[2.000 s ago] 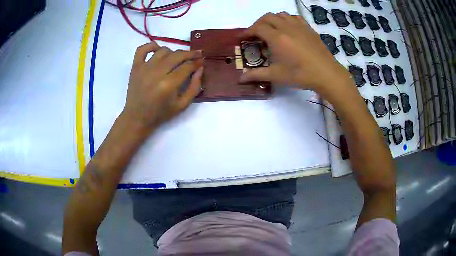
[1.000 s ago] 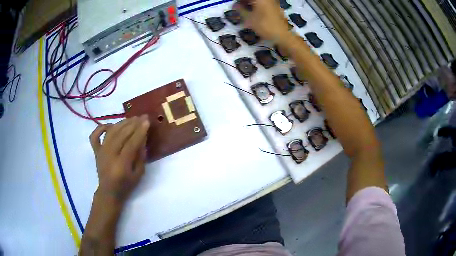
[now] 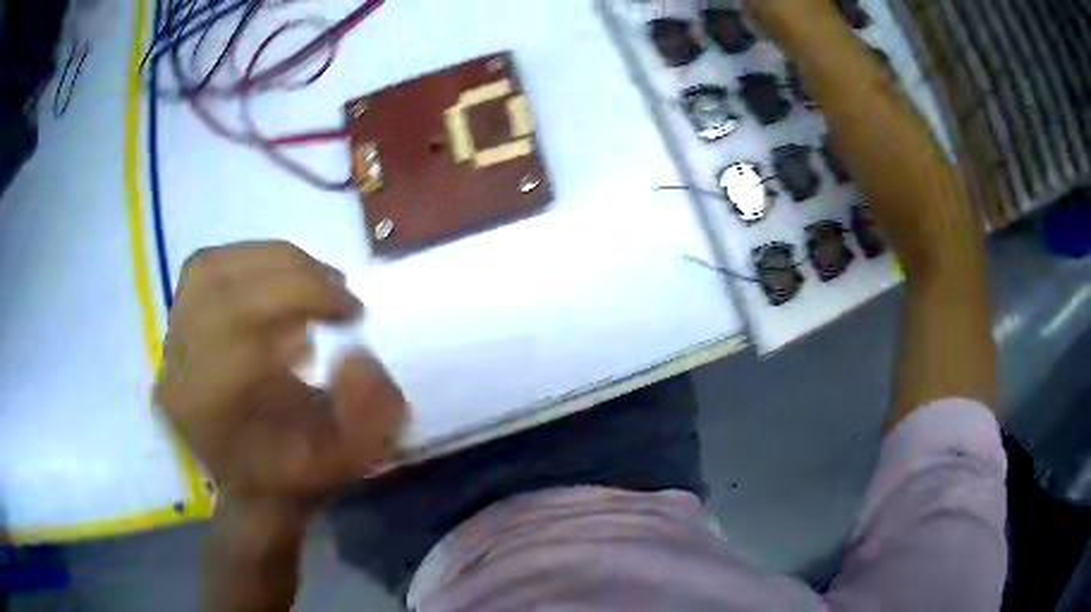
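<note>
The reddish-brown test fixture (image 3: 413,197) lies on the white bench with its pale nest empty and brass contacts showing at its left edge. My left hand (image 3: 281,365) is blurred, in the air below left of the fixture, with thumb and fingers apart and nothing visible in it. My right arm reaches over the foam tray (image 3: 778,325); my right hand is cut off by the top edge, so its fingers do not show. Dark speaker units (image 3: 779,273) with thin lead wires sit in rows on the tray.
Red and black test leads (image 3: 257,96) run from the fixture's left side to the top left. The tray stack (image 3: 1017,108) stands at the right. Yellow tape (image 3: 141,239) and blue tape run along the bench's left. The bench's front edge is by my body.
The speaker unit seen in the fixture at first is gone from it. My left hand has left the fixture and moved toward me. My right hand has moved to the tray and out past the top edge.
</note>
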